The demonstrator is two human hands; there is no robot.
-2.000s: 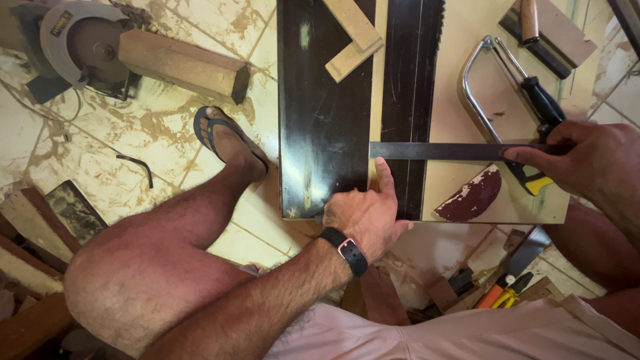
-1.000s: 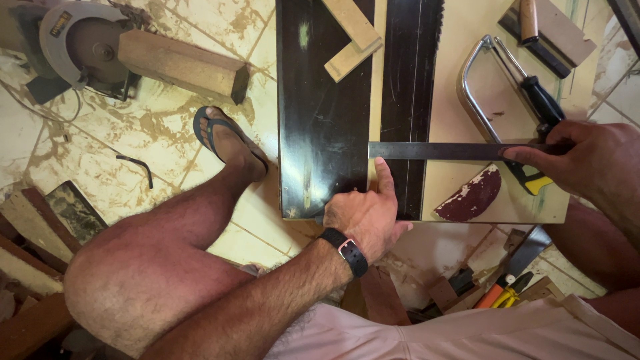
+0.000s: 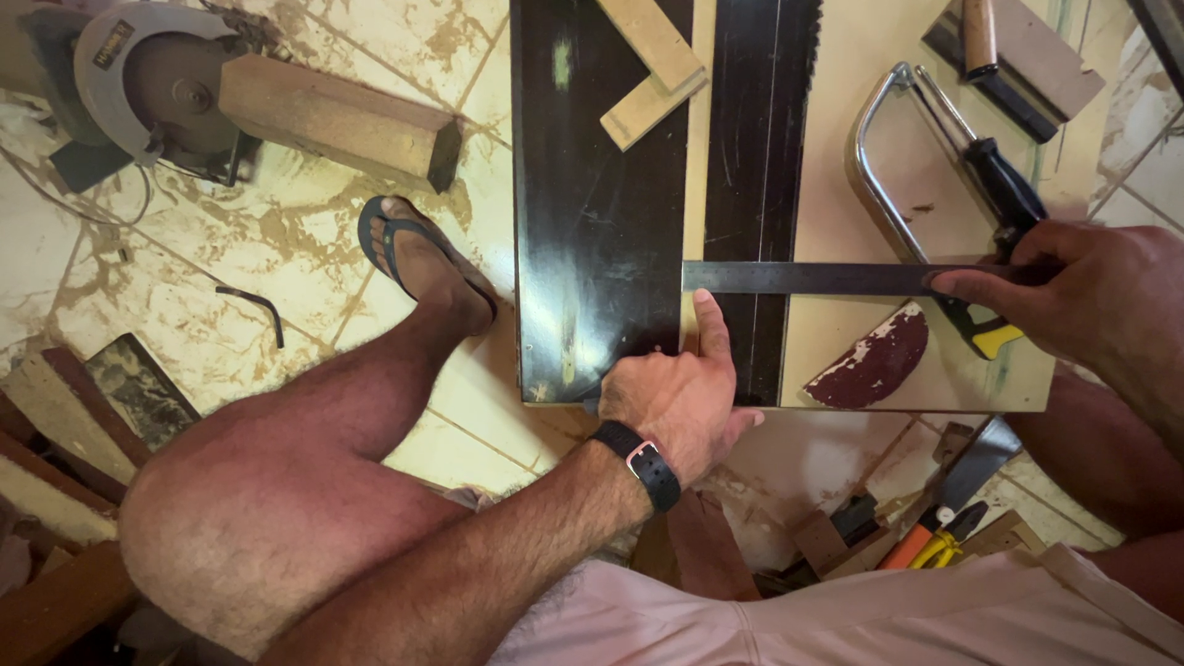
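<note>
A metal ruler (image 3: 814, 278) lies crosswise over a dark board strip (image 3: 751, 185) that bears a thin scribed line. Its left end rests on a narrow pale wood strip (image 3: 700, 139), near the edge of a wider dark board (image 3: 601, 213). My right hand (image 3: 1082, 287) grips the ruler's right end between thumb and fingers. My left hand (image 3: 675, 388) points with its index finger, whose tip is just below the ruler's left end on the pale strip; it holds nothing. A wooden try square (image 3: 655, 69) lies on the wider dark board.
A hacksaw (image 3: 862, 148) and a dark red half-round piece (image 3: 869, 361) lie on the pale board (image 3: 832, 222). A wooden-handled tool (image 3: 980, 42) is at the upper right. On the tiled floor are a circular saw (image 3: 125, 83), a wood block (image 3: 338, 120), offcuts and yellow-handled pliers (image 3: 939, 548).
</note>
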